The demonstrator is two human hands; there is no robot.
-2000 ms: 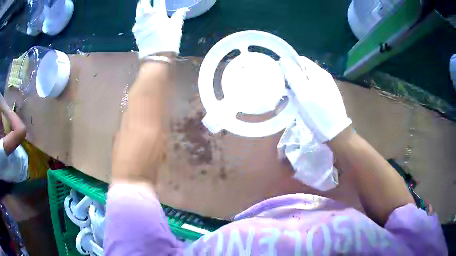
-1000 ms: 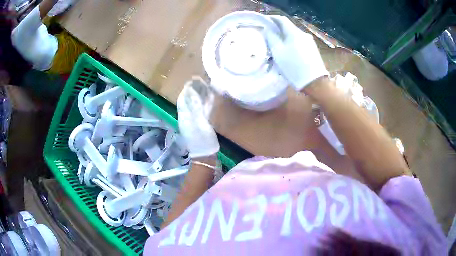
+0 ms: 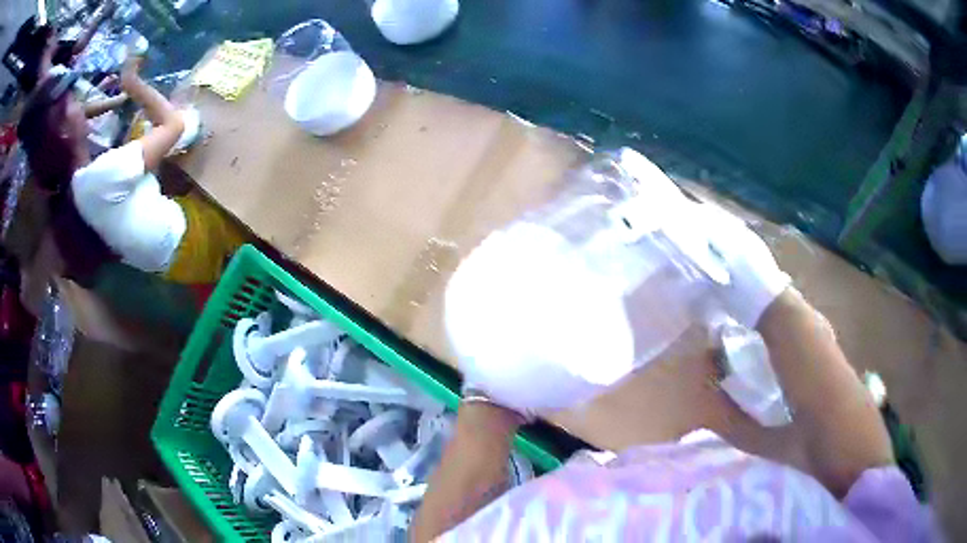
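A clear-and-white housing [image 3: 541, 313] is tilted on its side above the bench, its milky bowl end at lower left and its clear cylinder towards upper right. My gloved right hand [image 3: 737, 249] holds its far end, where a white slotted ring plate [image 3: 657, 202] shows edge-on, partly washed out. My left hand [image 3: 498, 395] is at the underside of the bowl end, mostly hidden behind it, and supports it. A crumpled white rag [image 3: 753, 377] lies below my right hand.
A green crate [image 3: 191, 403] heaped with white stem brackets [image 3: 318, 387] stands left of the cardboard-covered bench [image 3: 382, 191]. Another housing [image 3: 329, 93] and yellow paper [image 3: 233, 69] are at the far bench end. A dark green conveyor [image 3: 594, 80] runs behind; another person [image 3: 127, 207] works at left.
The housing has turned from ring plate facing up to lying on its side. My left hand has moved from beside the crate onto its bowl end. The view has shifted, showing more of the far bench.
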